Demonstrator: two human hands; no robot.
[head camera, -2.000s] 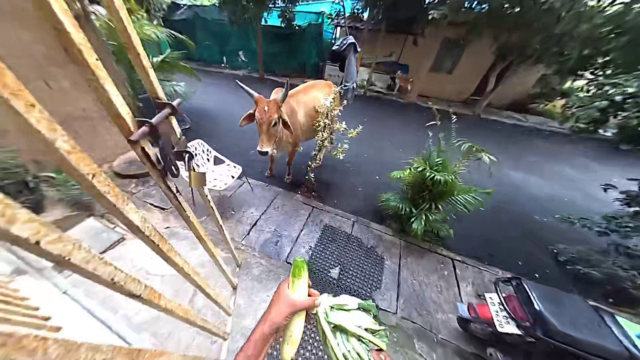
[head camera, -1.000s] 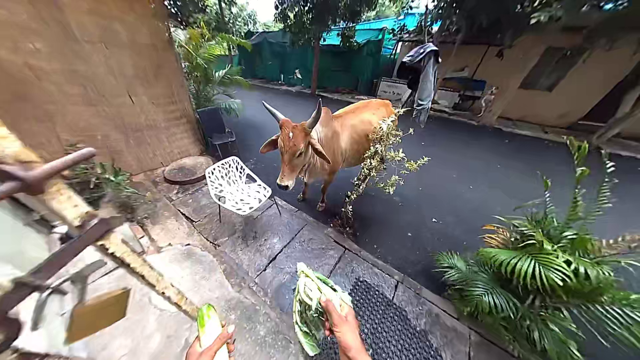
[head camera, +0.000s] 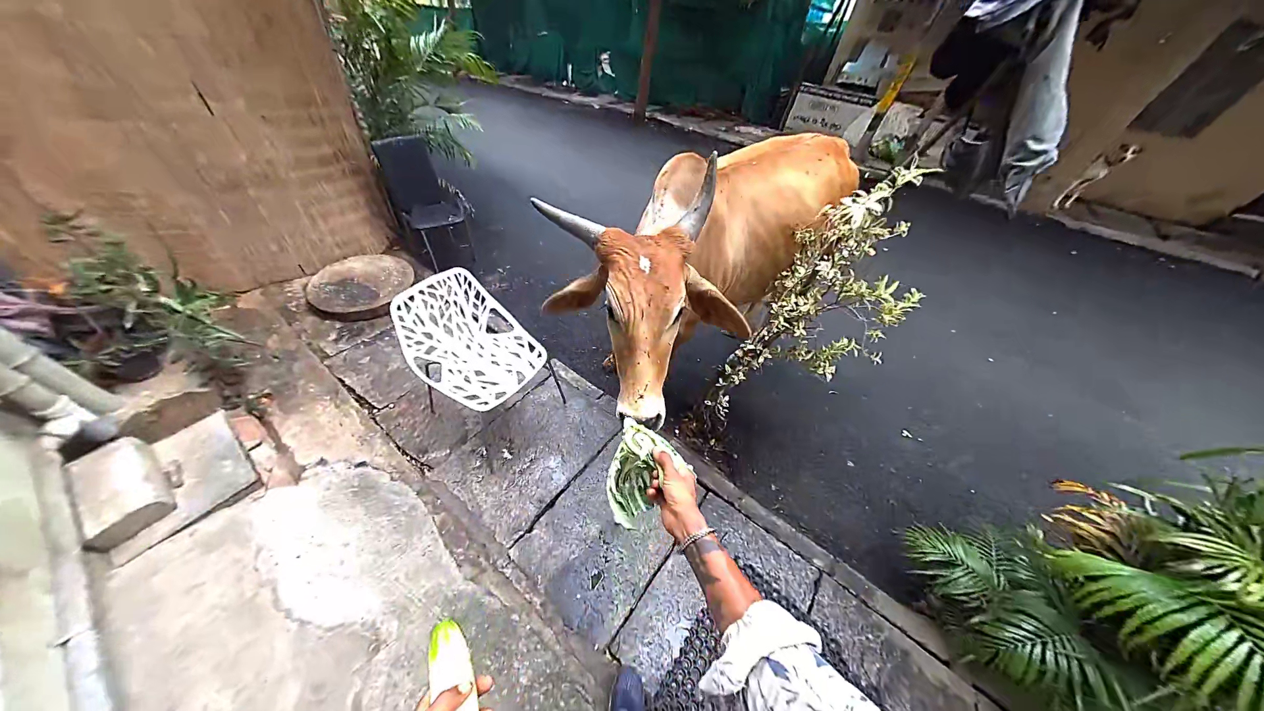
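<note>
With my arm stretched forward, my right hand (head camera: 673, 491) grips a bunch of green and white leaves (head camera: 632, 474), which looks like leafy vegetable. A brown horned cow (head camera: 647, 316) lowers its muzzle to the top of the leaves; whether its mouth has closed on them I cannot tell. At the bottom edge my left hand (head camera: 456, 697) holds a pale green, elongated vegetable (head camera: 449, 657) upright, partly cut off by the frame.
A white perforated chair (head camera: 469, 341) stands left of the cow, with a dark chair (head camera: 420, 193) behind it. A leafy shrub (head camera: 815, 286) rises beside the cow. Palm fronds (head camera: 1116, 583) fill the lower right. Stone paving (head camera: 583, 543) borders the asphalt road (head camera: 1037, 385); a black mat (head camera: 691, 652) lies below my right arm.
The long vegetable and the leaves were close together two seconds ago and are now apart. My right hand has reached forward with the leaves to the cow's muzzle. The view has moved past the gate.
</note>
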